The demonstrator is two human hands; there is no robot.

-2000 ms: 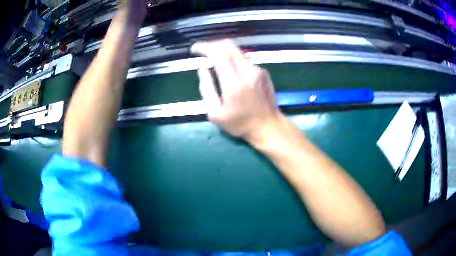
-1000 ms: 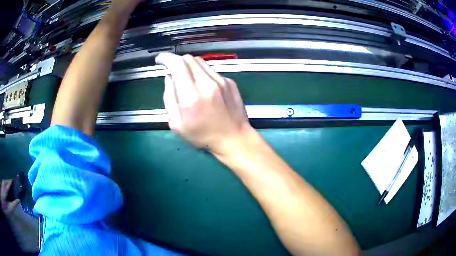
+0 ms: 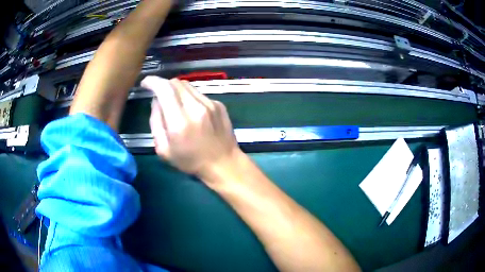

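My right hand [image 3: 192, 125] is bare and lies over the near rail [image 3: 139, 140] and the green strip behind it. Its fingers are bent and close together, pointing to the far left; whether they hold anything is hidden. A blue bar [image 3: 324, 133] with small round holes lies along the near rail, right of my right hand. My left forearm reaches up across the rails at left; my left hand is cut off by the top edge. A red tool [image 3: 203, 76] lies behind the middle rail [image 3: 319, 86], just beyond my right fingers.
A white paper slip [image 3: 387, 175] with a pen [image 3: 399, 195] on it lies on the green mat [image 3: 223, 228] at right. Speckled metal profiles [image 3: 461, 180] stand at the right end. A brass-coloured plate [image 3: 5, 112] shows at far left. More long rails run across the far side.
The view has shifted, so the bench items appear lower and further left. The red tool, earlier mostly covered, now shows beyond my right hand. The blue bar still lies along the rail.
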